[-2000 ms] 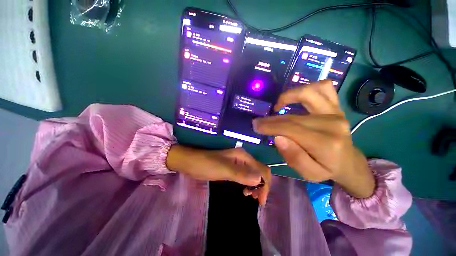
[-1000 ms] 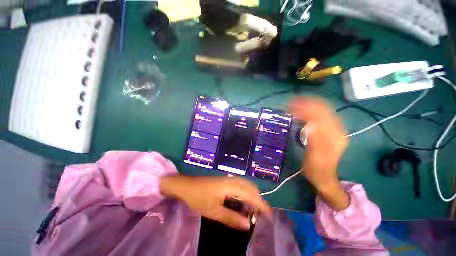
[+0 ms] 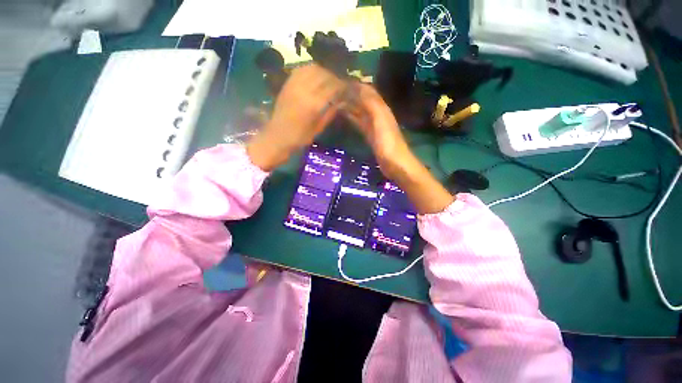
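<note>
Three black phones lie side by side on the green mat, with purple and dark screens: the left phone point(image 3: 315, 193), the middle phone point(image 3: 350, 216) and the right phone point(image 3: 394, 227). My right forearm covers the top of the right phone. A white cable point(image 3: 342, 258) plugs into the middle phone's bottom. My left hand point(image 3: 306, 105) and my right hand point(image 3: 368, 118) meet beyond the phones, fingertips together, in front of dark items. Both hands are blurred, and whether they hold anything small is hidden.
A white tray point(image 3: 123, 112) with dark holes stands at left, another tray point(image 3: 561, 34) at back right. A power strip point(image 3: 516, 133), yellow-handled tool point(image 3: 452, 112), dark round case point(image 3: 574, 245) and dark lid point(image 3: 469, 179) lie right. Yellow paper point(image 3: 370, 30) lies behind.
Both hands have moved away from me to beyond the phones and come together. My left hand left the near bench edge; my right hand left the case beside the phones. The view has shifted.
</note>
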